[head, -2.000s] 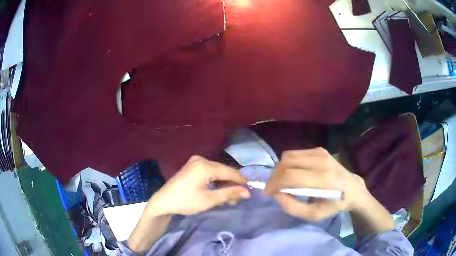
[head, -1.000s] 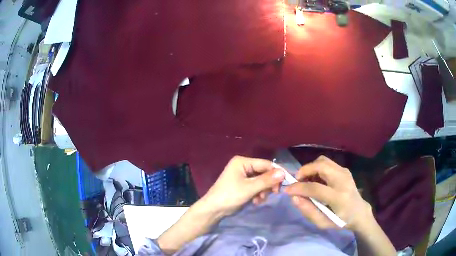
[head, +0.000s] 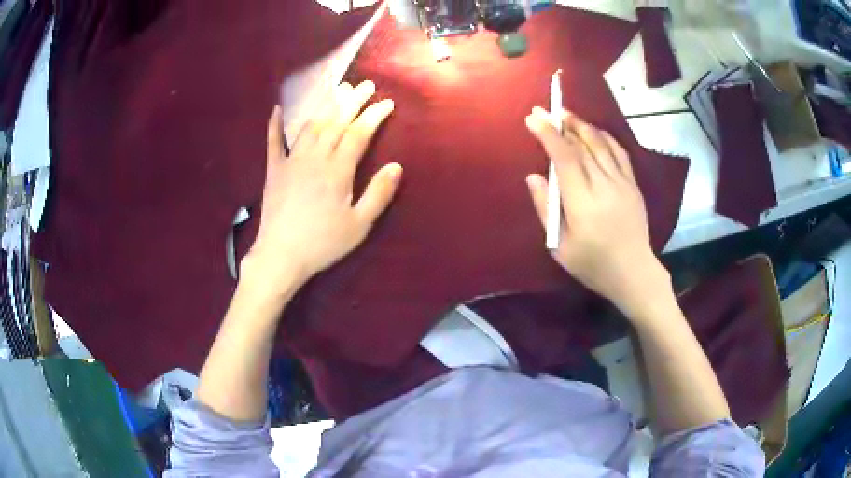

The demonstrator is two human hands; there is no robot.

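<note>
A large maroon garment panel (head: 448, 205) covers the table and hangs towards my lap. The sewing machine's presser foot area (head: 448, 28) shows at the top, with bright light on the cloth below it. My left hand (head: 322, 177) lies on the panel with fingers spread, its fingertips over a pale triangular piece of lining or folded-back cloth (head: 313, 84). My right hand (head: 592, 182) rests on the panel's right part and holds a slim white stick (head: 555, 196), likely a marking pen, its tip pointing away from me.
Narrow maroon pieces (head: 745, 154) and pale ones lie on the white table (head: 667, 126) at the right. A cardboard box (head: 776, 373) with maroon cloth stands low right. Stacked layers (head: 19, 271) stand at the left edge. A green floor (head: 89, 411) shows low left.
Both hands have moved from near my lap up onto the panel and apart. The left has let go of the white stick, which stays in my right hand. The pale triangle now shows.
</note>
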